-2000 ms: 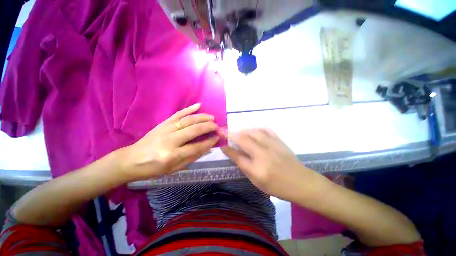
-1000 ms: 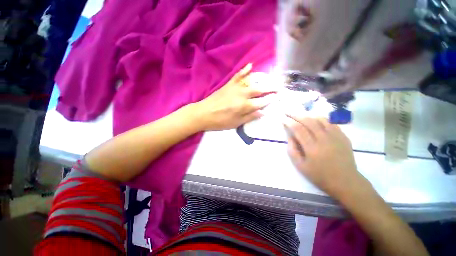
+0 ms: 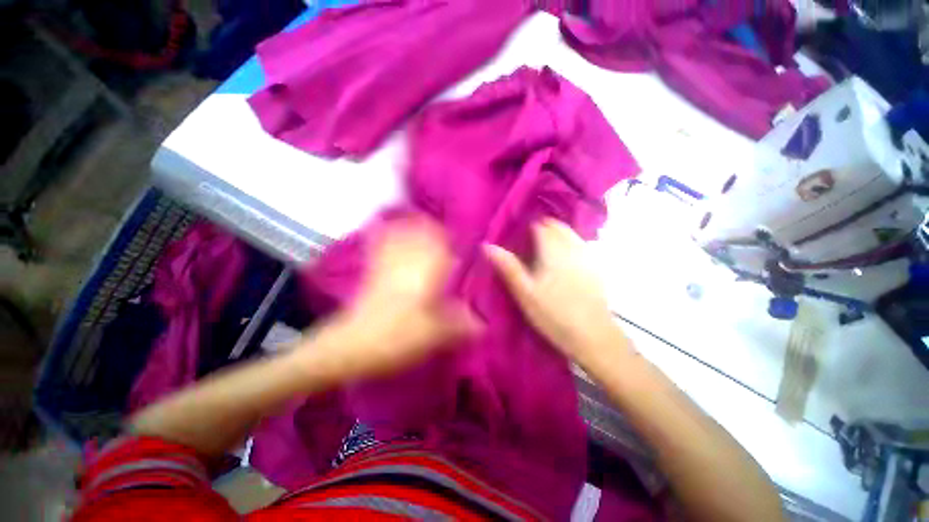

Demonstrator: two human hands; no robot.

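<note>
A magenta garment piece point(image 3: 509, 133) lies bunched over the table's front edge and hangs down to the lap. My left hand point(image 3: 407, 285) is blurred and lies against the left side of the cloth; its fingertips cannot be made out. My right hand point(image 3: 555, 285) is at the right side of the cloth, thumb on top, with its other fingers partly hidden in the folds. The white sewing machine head point(image 3: 830, 184) stands to the right of both hands.
Magenta pieces lie at the table's back left point(image 3: 357, 87) and near the machine point(image 3: 703, 61). A blue knob point(image 3: 782, 308), a beige strip point(image 3: 802, 367) and a dark label cluster point(image 3: 864, 444) are at right. A dark blue crate point(image 3: 102, 306) with magenta cloth stands below left.
The view has swung left. The garment piece has come away from the needle area to the front edge, and both hands have moved left of the machine with it.
</note>
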